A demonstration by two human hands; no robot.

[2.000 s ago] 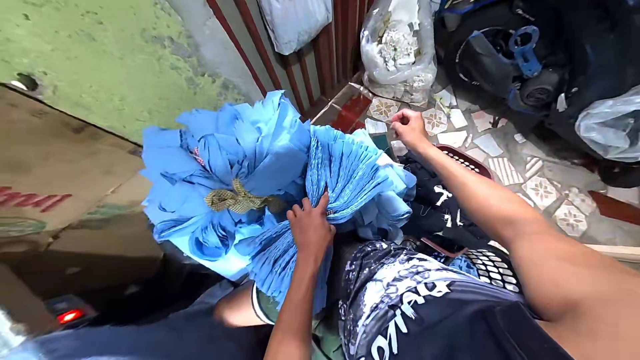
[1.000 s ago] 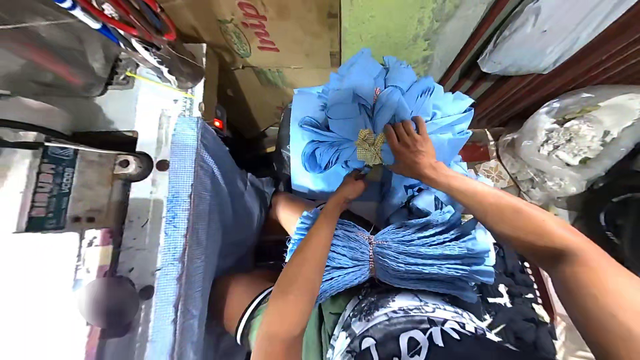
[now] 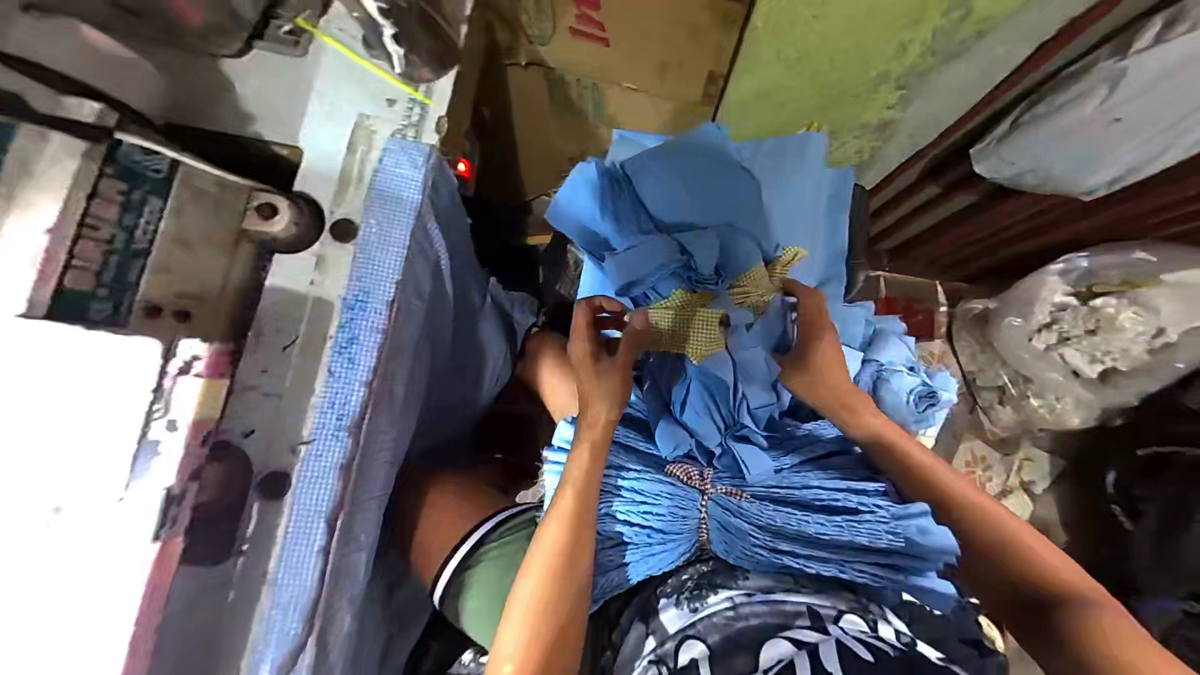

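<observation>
A yellow checked cloth strip (image 3: 689, 323) ties a bundle of blue fabric pieces (image 3: 694, 187) in front of me. My left hand (image 3: 605, 352) pinches the strip's left end between thumb and fingers. My right hand (image 3: 814, 342) is at the strip's right end, fingers curled; whether it grips the strip cannot be told. Across my lap lies a second bundle, of gathered blue fabric (image 3: 806, 525), bound round its middle by a dark checked strip (image 3: 703, 483). More folded blue fabric (image 3: 905, 375) is to the right, beyond my right wrist.
At the left is a sewing machine (image 3: 169, 234) on a worn table, with blue checked cloth (image 3: 366, 281) along its edge. Cardboard boxes (image 3: 609, 75) stand ahead by a green wall (image 3: 844, 56). A clear plastic bag of scraps (image 3: 1097, 328) sits at the right.
The gathered bundle is now across my lap; two seconds ago my left hand was on it. The yellow strip, knotted a second ago, now spreads between my hands. The view has swung left.
</observation>
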